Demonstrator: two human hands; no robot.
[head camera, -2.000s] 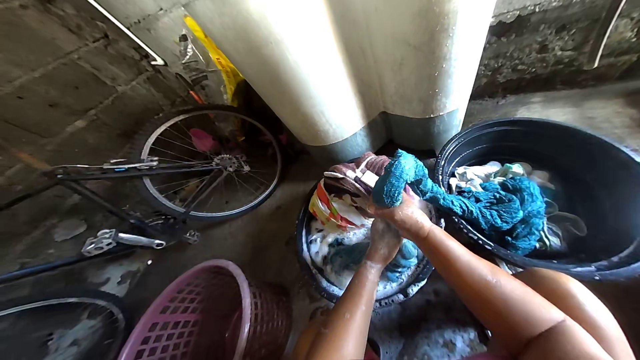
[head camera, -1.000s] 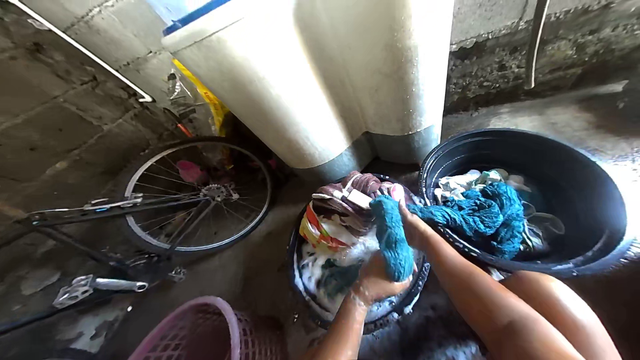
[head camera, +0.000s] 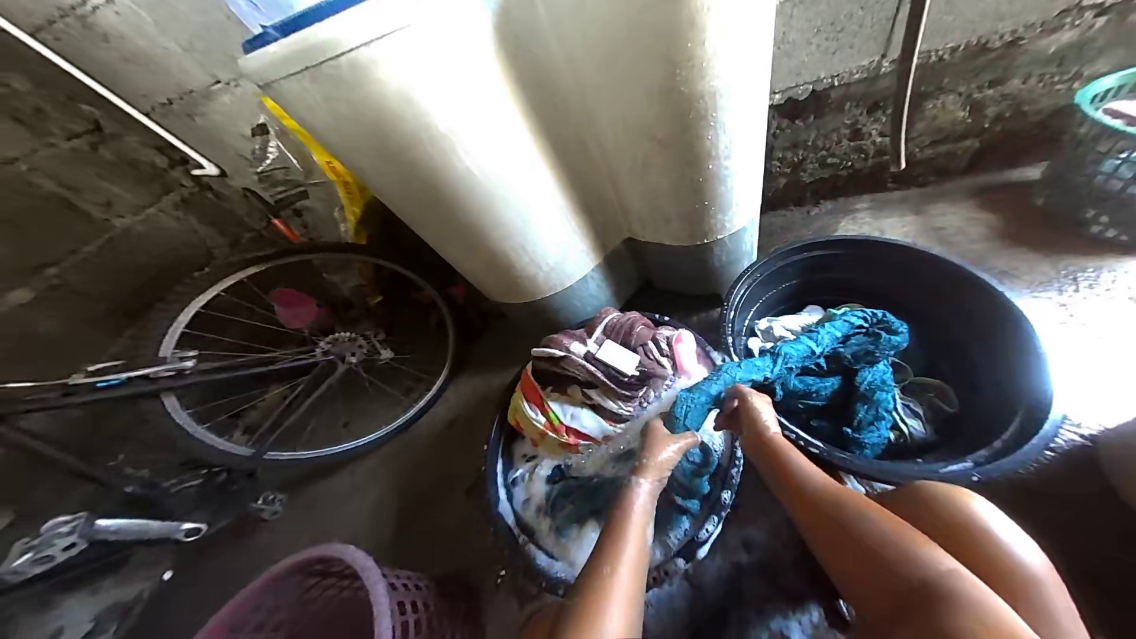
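Observation:
A long wet teal cloth (head camera: 799, 355) runs from a soapy dark basin (head camera: 497, 497) over to a large black tub (head camera: 1003, 302). My left hand (head camera: 661, 448) grips the teal cloth above the basin's suds. Just right of it, near the basin's right side, my right hand (head camera: 750, 413) holds the same cloth. Part of the cloth hangs down into the foam, and its far end lies bunched in the tub beside pale cloth (head camera: 785, 328). A brown striped cloth (head camera: 612, 355) and a white, red and yellow patterned cloth (head camera: 555, 417) are heaped at the basin's back left.
A bicycle wheel (head camera: 306, 355) and frame stand at the left. A pink plastic basket (head camera: 355, 577) is at the bottom left. Behind the basin rises a large cream plastic appliance or container (head camera: 532, 133). A green basket (head camera: 1105, 115) sits at the far right by the wall.
My hands have come lower and farther apart along the teal cloth. A second ago a folded length of it stood up between them; now it stretches toward the tub.

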